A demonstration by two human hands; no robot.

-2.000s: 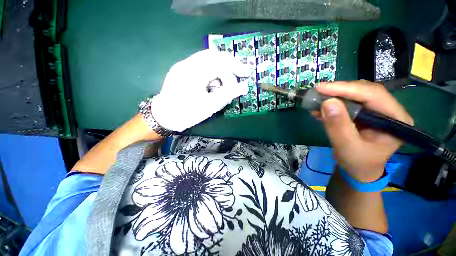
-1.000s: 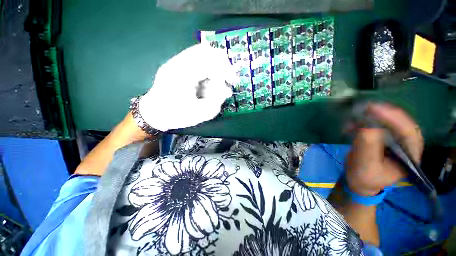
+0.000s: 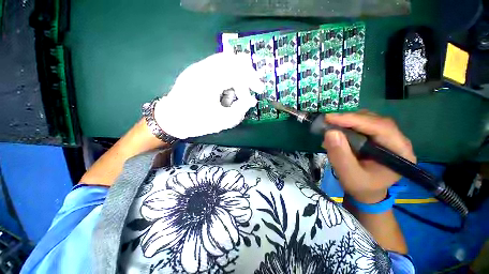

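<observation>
A green PCB panel (image 3: 331, 69) of several strips lies on the mat. My right hand (image 3: 370, 152), bare, grips a soldering iron (image 3: 386, 155) like a pen. The iron's tip is over the lower left part of the panel, close to my left fingertips. Contact cannot be told. My left hand (image 3: 206, 99), in a white glove, covers the panel's left part with its fingers drawn together. A round gap in the glove shows something greyish. No solder wire can be made out at the fingertips.
A black tray of silvery shavings (image 3: 414, 67) and a yellow sponge (image 3: 456, 63) in a black stand are at right. A translucent hood edge (image 3: 300, 7) crosses the top. A rack with green boards (image 3: 65, 96) stands at left on the green mat (image 3: 123, 48).
My right hand has brought the iron from right of the panel back over its lower left part. Compared with two seconds ago, the tip is slightly lower. My left hand has shifted only slightly.
</observation>
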